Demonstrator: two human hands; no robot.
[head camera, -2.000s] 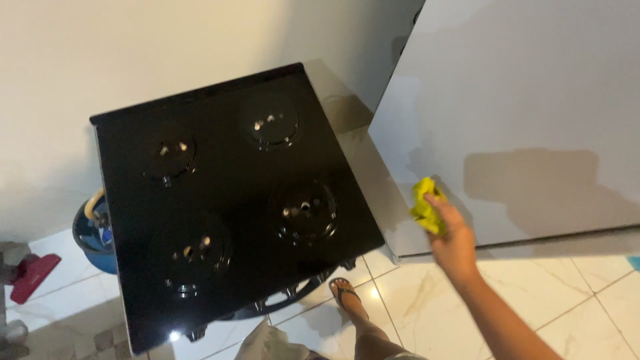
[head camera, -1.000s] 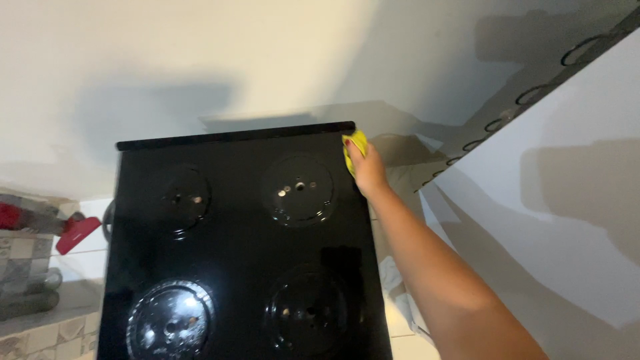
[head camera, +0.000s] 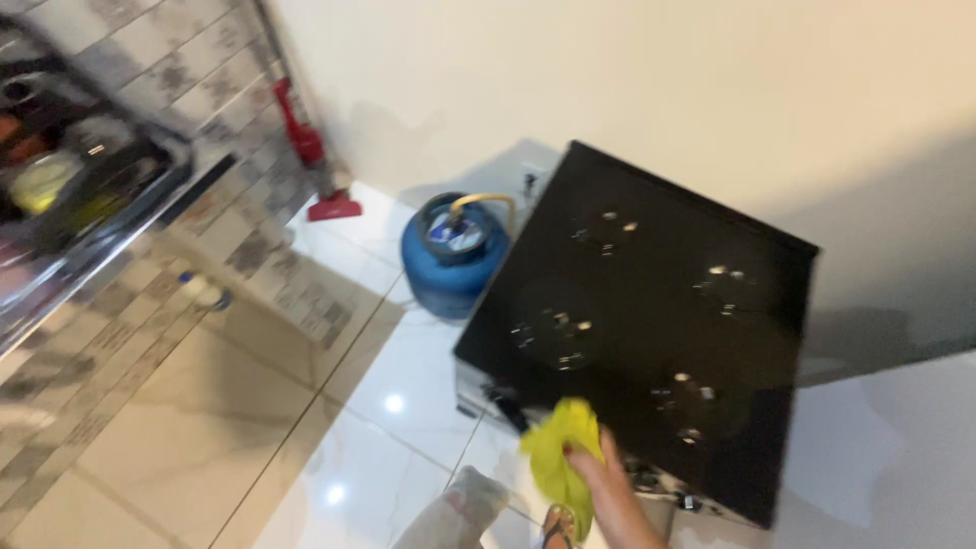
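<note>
My right hand (head camera: 602, 473) is closed on a yellow-green cloth (head camera: 563, 450), which hangs loosely at the front edge of the stove, near the knobs. The stove's black cooktop (head camera: 648, 313) is bare of grates and burner caps, with four burner spots showing. Along the bottom edge, a pale, blurred bundle (head camera: 457, 507), perhaps fabric or a bag, is partly in view; what holds it is hidden. My left hand cannot be seen.
A blue gas cylinder (head camera: 450, 263) with a yellowish hose stands close beside the stove. Against the wall is a red upright vacuum cleaner (head camera: 305, 145). A sink counter (head camera: 99, 255) holding blurred dishes is at left. A sandalled foot (head camera: 559, 526) stands on the tiles.
My right hand, with the cloth, has moved from the cooktop's back right corner to its front edge. The view has swung left, bringing in the gas cylinder and sink counter.
</note>
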